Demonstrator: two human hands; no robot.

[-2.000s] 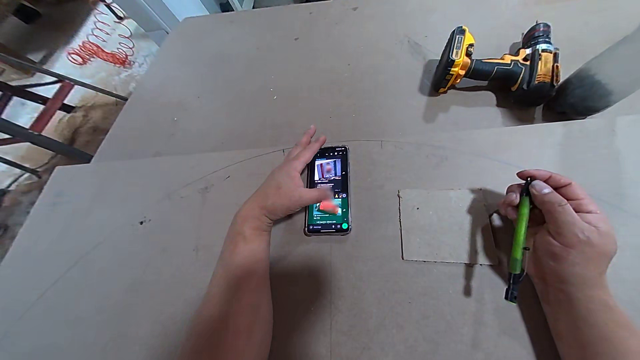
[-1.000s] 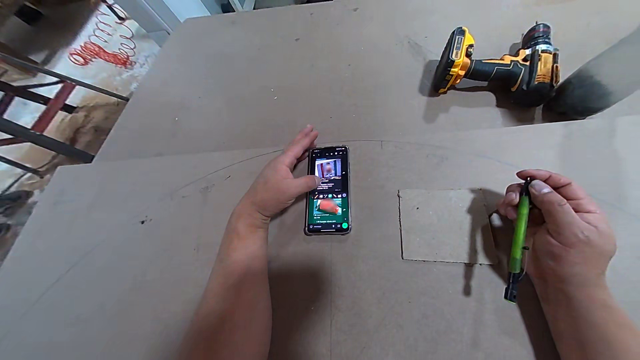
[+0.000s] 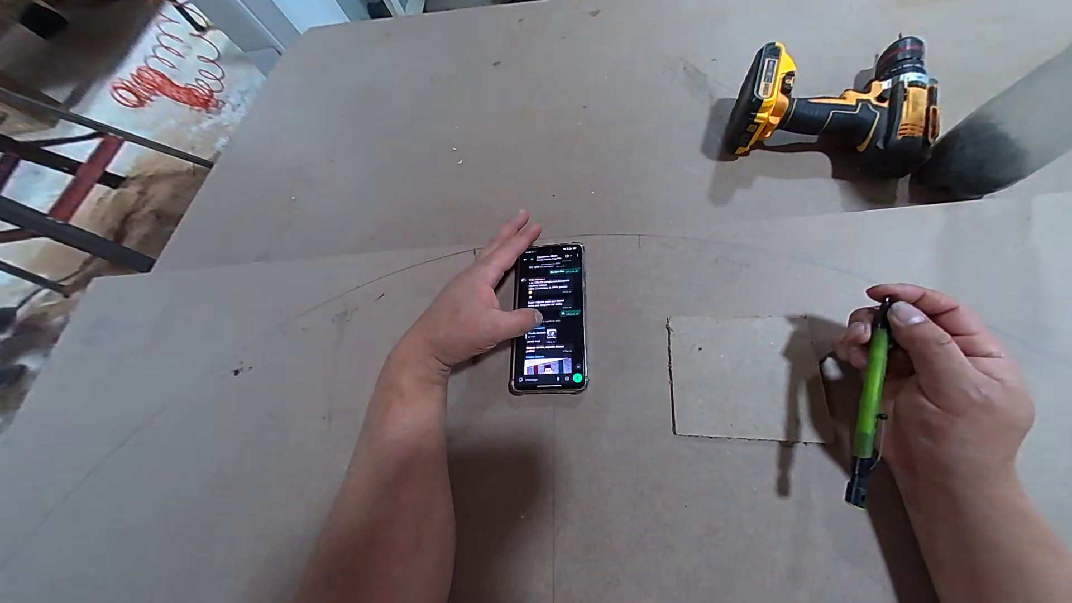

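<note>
A smartphone (image 3: 550, 335) in a clear-edged case lies face up on the brown board (image 3: 603, 486), its screen lit with a dark chat view. My left hand (image 3: 473, 310) rests along the phone's left side, thumb on the screen and fingers spread past its top corner. At the right, my right hand (image 3: 950, 377) holds a green marking pencil (image 3: 871, 394) with black ends between thumb and fingers, its clip end pointing down. Just left of that hand is a small rectangular piece of board (image 3: 737, 381). A thin curved pencil line runs above the phone.
A yellow and black cordless drill (image 3: 846, 113) lies on its side at the upper right, beside a grey cylindrical object (image 3: 1005, 126). Beyond the board's left edge are dark and red metal bars (image 3: 84, 180) and a coiled red hose (image 3: 172, 88) on the floor.
The phone's screen content has changed from pictures to mostly text messages. My left thumb has shifted on the screen. My right hand stays in place with the pencil.
</note>
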